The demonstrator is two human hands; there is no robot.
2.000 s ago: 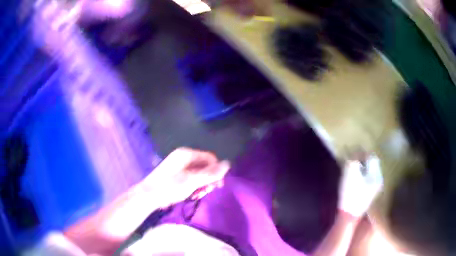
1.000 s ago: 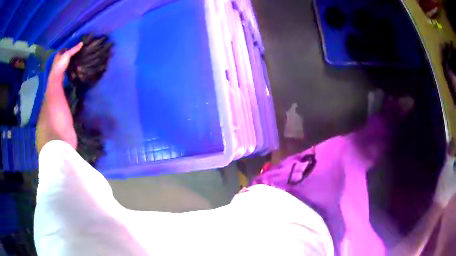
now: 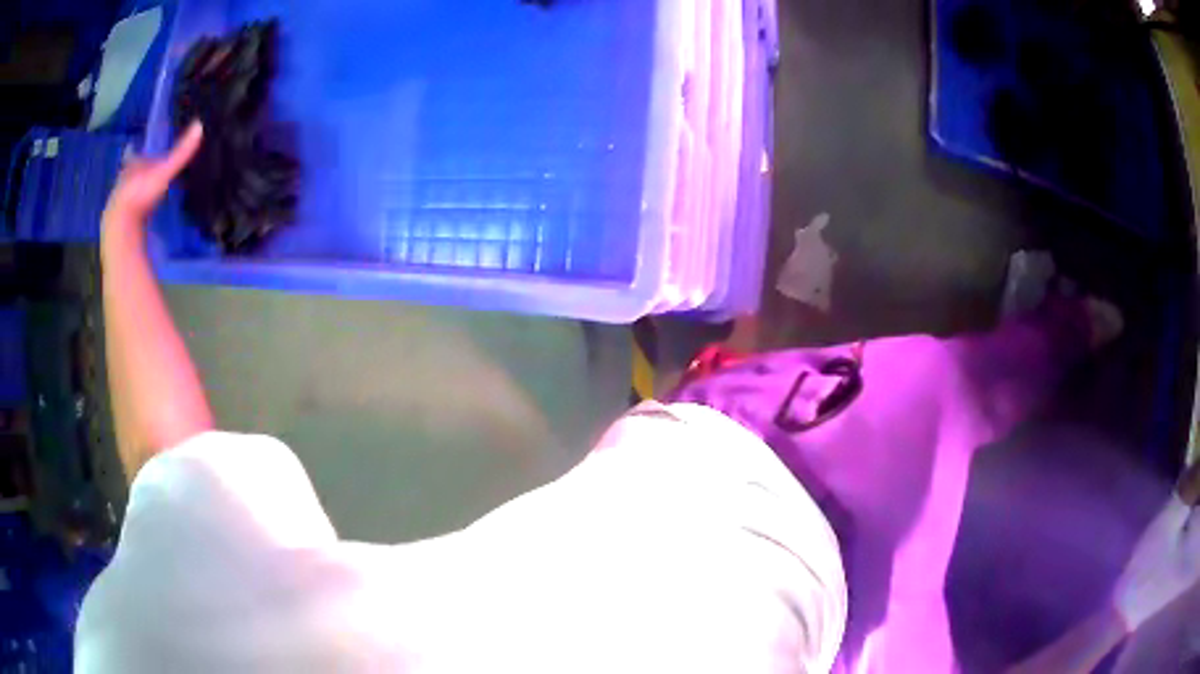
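Observation:
Dark spiky hair pieces (image 3: 241, 191) lie in a row along the left side of the top blue tote (image 3: 434, 279). My bare left hand (image 3: 151, 178) is at the tote's left rim, its fingers spread beside the pieces; it seems to hold nothing. My right hand (image 3: 1165, 560), in a white glove, is at the far right edge, cut off and blurred, so its fingers and anything in them cannot be made out.
Several totes are stacked under the top one. Another blue tray (image 3: 1040, 112) with dark pieces is at the upper right. White scraps (image 3: 809, 263) lie on the floor. More blue totes (image 3: 66, 184) stand at the left. The bench edge curves along the far right.
The view has swung left to the tote stack. My left hand had a hair piece at the tote's left side one second ago; now that hand is apart from the pieces.

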